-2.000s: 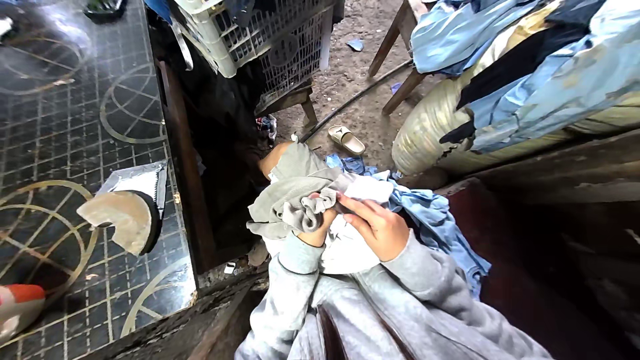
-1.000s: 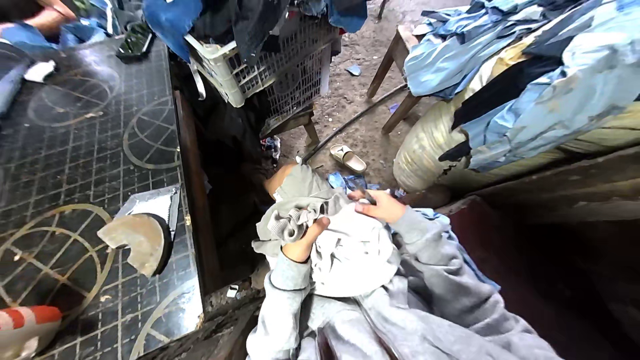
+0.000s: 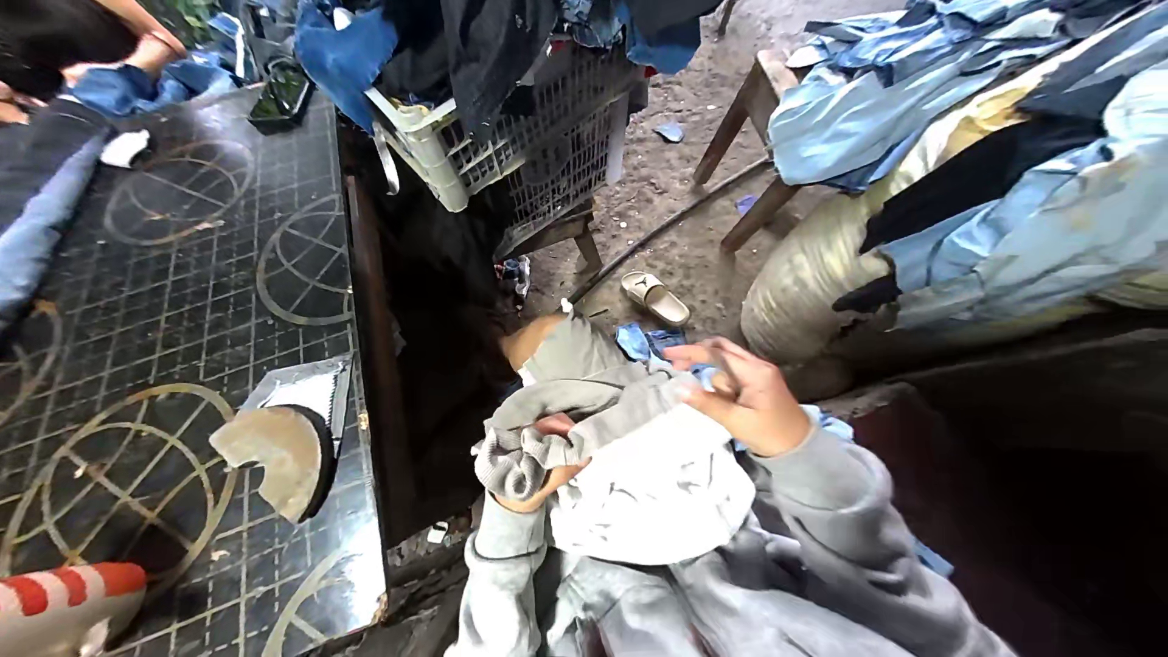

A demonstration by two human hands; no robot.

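Note:
A bunched grey-green cloth garment with ribbed edging (image 3: 584,411) lies over my lap, with white fabric (image 3: 652,493) in front of it. My left hand (image 3: 547,465) grips the garment at its ribbed, rolled part, and the folds hide some of its fingers. At the right edge of the cloth is my right hand (image 3: 744,392), its fingers bent and the thumb near the index finger. Whether it pinches a bit of fabric or a small thing, I cannot tell. Light blue cloth (image 3: 830,424) shows beneath and beside my right forearm.
At left stands a dark patterned table (image 3: 301,365) bearing a broken curved piece (image 3: 278,456) and a red-and-white object (image 3: 68,598). A plastic crate (image 3: 538,137) of clothes stands ahead. Piled blue cloth (image 3: 1031,201) and a stuffed sack (image 3: 808,283) lie right. A sandal (image 3: 655,298) rests on the ground. Another person's arm shows top left.
My right hand has moved off the middle of the cloth to its right edge. More white fabric shows than two seconds ago. The view has shifted left.

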